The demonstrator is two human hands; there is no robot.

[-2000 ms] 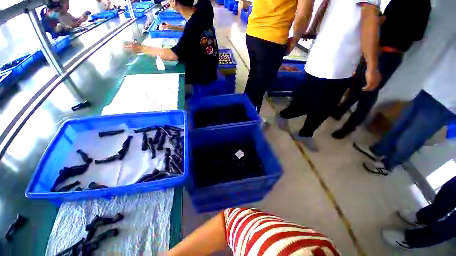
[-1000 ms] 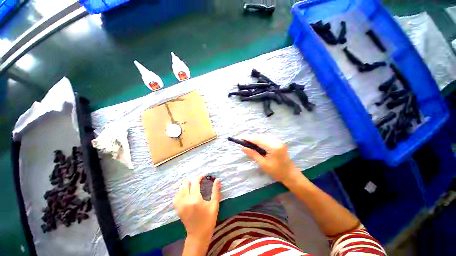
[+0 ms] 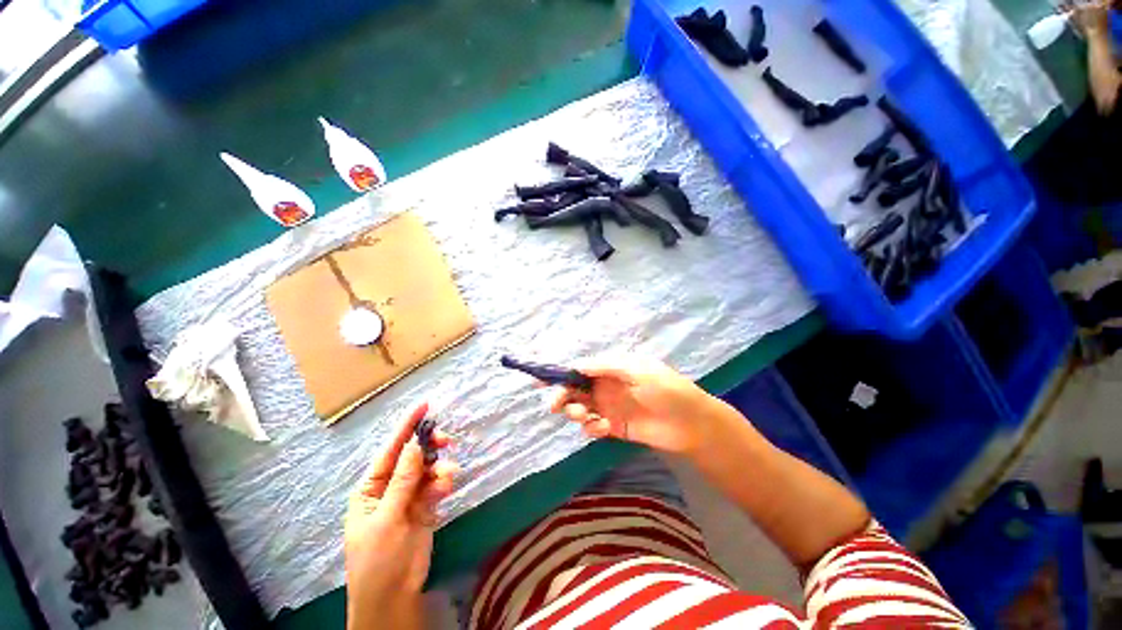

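Note:
My left hand (image 3: 396,498) is shut on a small dark part (image 3: 427,441), held between thumb and fingers above the white sheet. My right hand (image 3: 634,406) is shut on a long black part (image 3: 541,370), whose free end points left toward my left hand. The two parts are apart. A cardboard pad (image 3: 425,277) with a dark streak lies beyond my hands, with a white round glue dish (image 3: 362,326) on it. A pile of long black parts (image 3: 603,201) lies on the sheet to the right of the pad.
A black-rimmed tray (image 3: 166,462) with heaped small dark parts stands at left, a crumpled cloth (image 3: 212,377) beside it. Two glue bottles (image 3: 286,209) lie behind the pad. A blue bin (image 3: 787,228) holds long parts at right. Another person's hand (image 3: 1094,25) shows at top right.
The view has swung from the bench's far side down to the work area, then shifted slightly right. My left fingers have turned, and the small part now shows between the fingertips.

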